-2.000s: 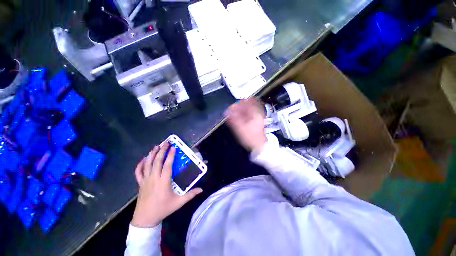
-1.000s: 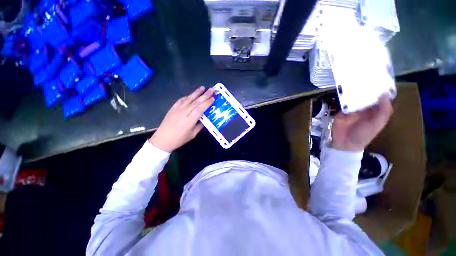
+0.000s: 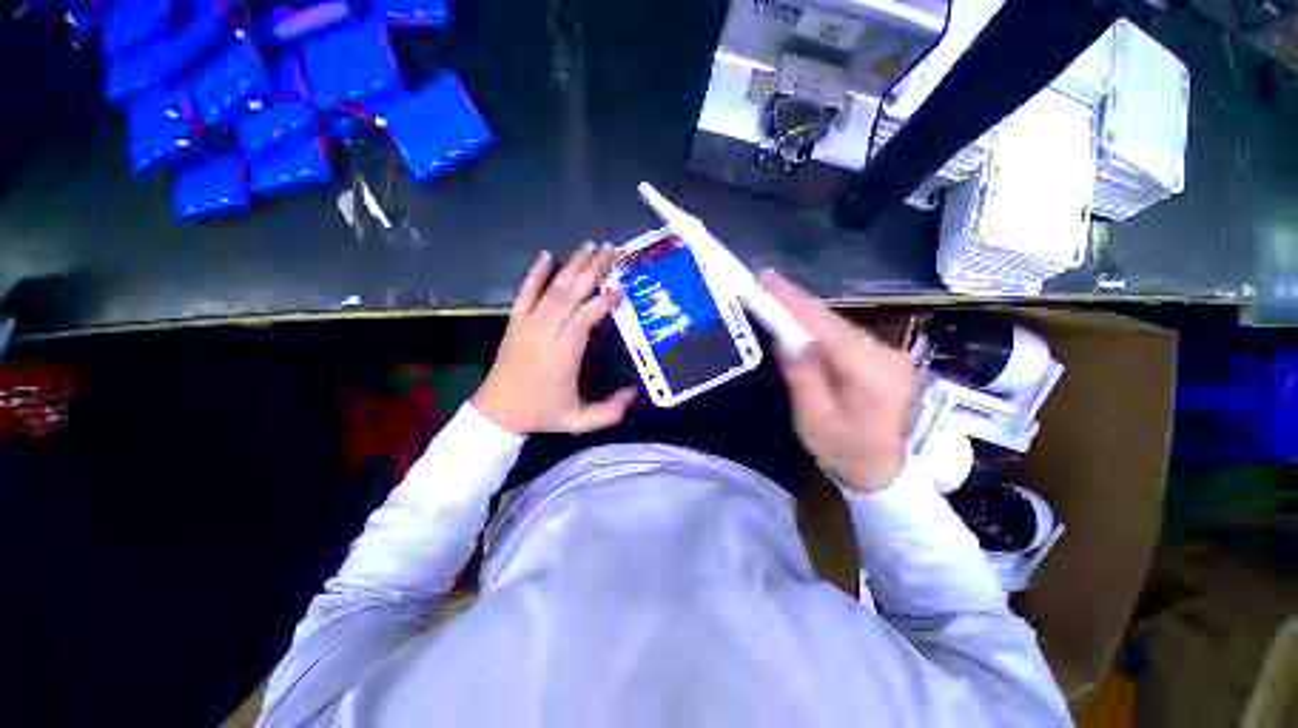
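A white camera base housing [image 3: 665, 388] is held at the bench's front edge, its open side up. A blue battery pack [image 3: 662, 306] shows inside it, with a dark area at the lower end. My left hand [image 3: 552, 341] grips the housing by its left side. My right hand [image 3: 850, 377], slightly blurred, holds a flat white cover plate [image 3: 726, 266] seen nearly edge-on. The plate is tilted above the housing's upper right side; whether they touch cannot be told.
Blue battery packs [image 3: 353, 64] lie at the back left. A silver-grey metal device [image 3: 811, 57] stands behind, with the black electric screwdriver [image 3: 982, 100] slanting beside it. White cover stacks [image 3: 1018, 199] stand to its right. A cardboard box [image 3: 1117, 469] with white cameras [image 3: 982, 373] is at the right.
My right hand has picked up a cover plate from the stacks and brought it left to the housing. My left hand still holds the housing. The view has turned and shifted.
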